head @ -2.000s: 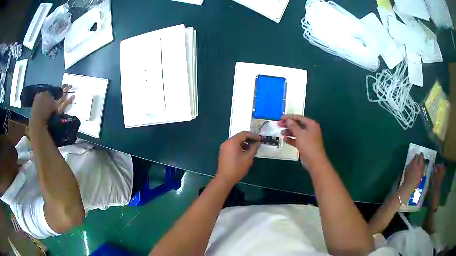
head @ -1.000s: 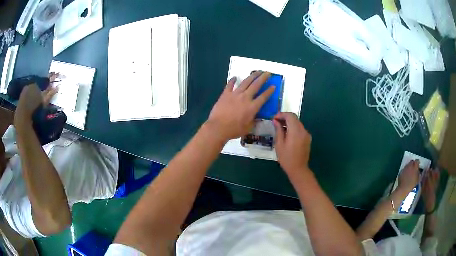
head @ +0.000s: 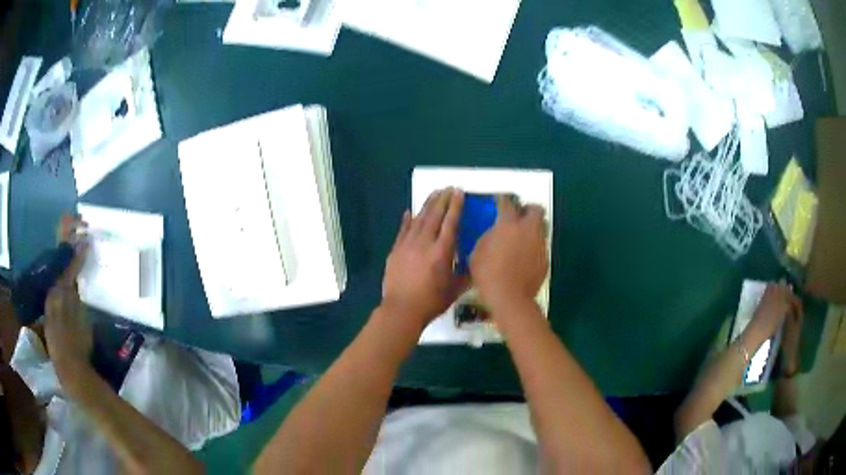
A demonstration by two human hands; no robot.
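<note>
The white housing [head: 531, 186] lies flat on the dark green bench in front of me. The blue battery pack [head: 476, 221] sits in its recess, partly covered by my hands. My left hand [head: 425, 255] lies over the pack's left edge, fingers pointing away from me. My right hand [head: 510, 252] lies over its right side, fingers bent. Both hands touch the pack, and neither is closed around it. The small dark circuit board [head: 471, 314] shows below the pack between my wrists. The wires are hidden or too blurred to tell.
A stack of assembled units [head: 249, 218] stands left. White cables [head: 612, 93], thin cords [head: 712, 199] and small white plates [head: 728, 83] lie at upper right. A neighbour at left holds a dark screwdriver [head: 42, 283] over a white unit [head: 121, 264]. Another person's hands hold a panel at lower right.
My right hand has moved up from the wires onto the blue pack's right side. My left hand has shifted to the pack's left edge. The view has tilted, showing more of the far bench.
</note>
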